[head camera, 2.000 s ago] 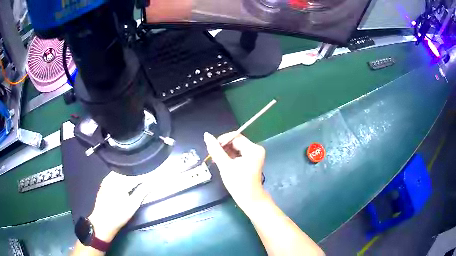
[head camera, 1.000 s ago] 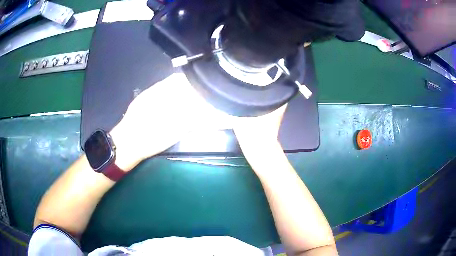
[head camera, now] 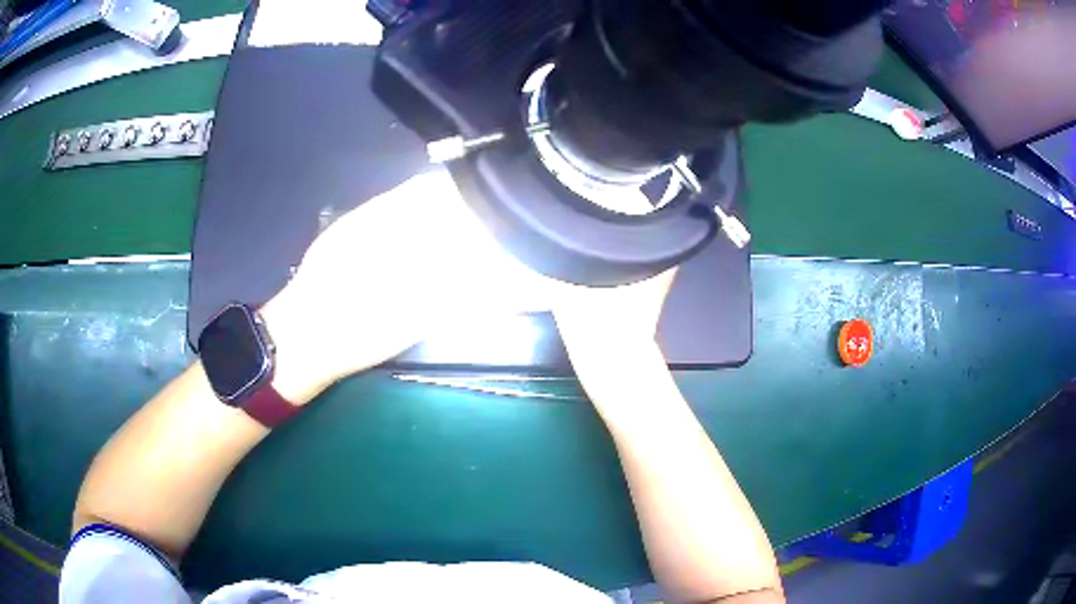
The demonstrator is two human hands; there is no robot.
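My left hand (head camera: 401,266) lies over the black pad (head camera: 266,153), washed out white by the lamp, its fingers hidden under the microscope ring light (head camera: 602,230). My right hand (head camera: 614,313) reaches under the same ring from the front; its fingers are hidden too. What either hand holds does not show. The strip fixture and the thin stick are not visible under the microscope. A red cap (head camera: 855,342) lies on the mat right of the pad.
The microscope body (head camera: 720,59) hangs over the pad. A strip fixture (head camera: 130,140) with a row of round parts lies at left. Slim silver lines (head camera: 484,385) run along the pad's front edge. A monitor (head camera: 1003,71) stands back right; a blue stool (head camera: 932,513) is below.
From two seconds ago, the view has moved in over the microscope, and both hands have gone under the ring, hiding the fixture and stick. Since one second ago, only a slight view shift.
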